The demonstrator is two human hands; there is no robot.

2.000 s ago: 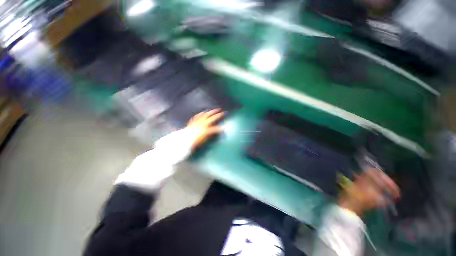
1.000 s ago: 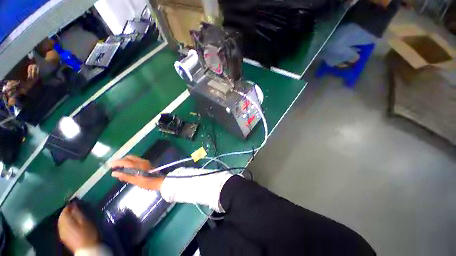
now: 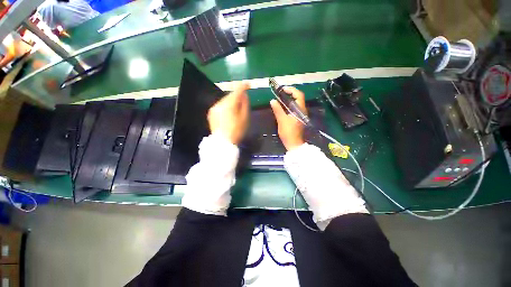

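My right hand (image 3: 291, 119) holds the dark soldering iron (image 3: 288, 102) like a pen, its tip pointing up and left. A pale cable trails from its rear. My left hand (image 3: 231, 115) is slightly blurred beside the upright black panel (image 3: 193, 112); whether it grips anything cannot be told. A flat black panel (image 3: 266, 134) lies on the bench under and between my hands, with a shiny strip at its near edge. My hands partly cover it.
Overlapping black panels (image 3: 103, 148) lie at left. The iron stand (image 3: 346, 101) is behind right. A yellow tag (image 3: 338, 149) is near the cable. The soldering station (image 3: 440, 134) with a solder spool (image 3: 451, 55) stands at right. More panels (image 3: 212, 36) lie across the white stripe.
The view has swung left, bringing the stacked panels into sight. The upright panel now shows beside my left hand. My right hand still holds the iron, now pointing up and left.
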